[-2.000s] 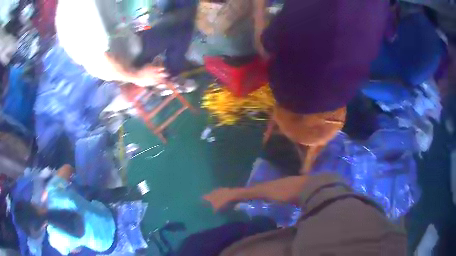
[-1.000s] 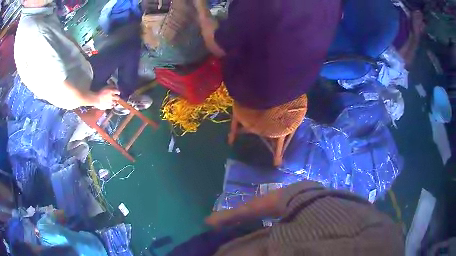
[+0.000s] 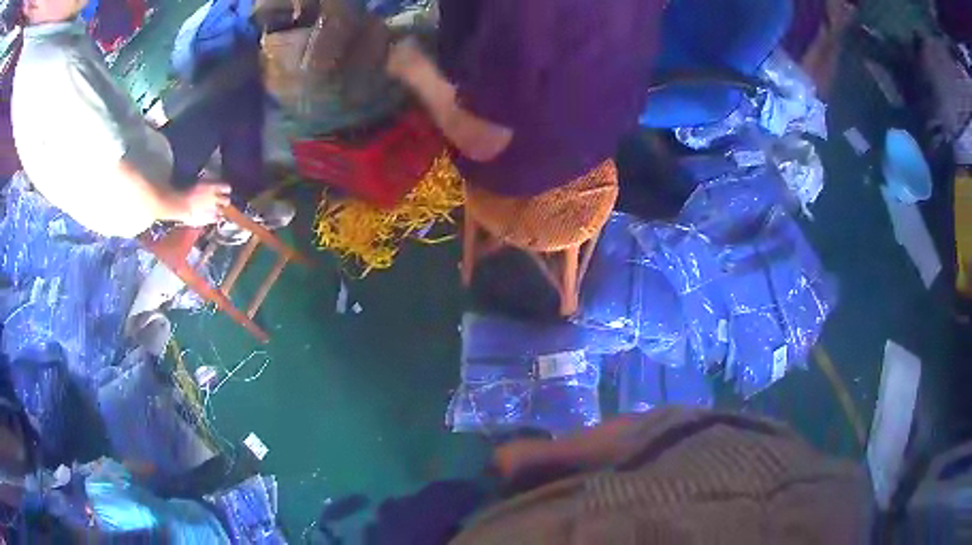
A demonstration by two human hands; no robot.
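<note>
Neither my left hand nor my right hand is in view. Folded blue garments in shiny clear bags (image 3: pixel 757 282) lie in overlapping piles on the floor, right of centre. Nearer to me, more bagged blue pieces with a white label (image 3: pixel 554 366) lie flat behind the person at the lower edge. That person's brown sleeve (image 3: pixel 693 479) and blurred bare forearm reach left; I take it as another person's arm. The hand's contact is unclear.
A person in purple sits on a woven stool (image 3: pixel 544 218). A red basket (image 3: pixel 362 160) stands by yellow strapping (image 3: pixel 368 229). Left, a person in white holds a slatted wooden stool (image 3: pixel 203 282). Blue piles (image 3: pixel 64 287) lie at the left, white strips (image 3: pixel 893 415) at the right.
The view has shifted, so the stools, basket and people now show further left and slightly higher. More of the near bagged garments shows. The blur has lessened.
</note>
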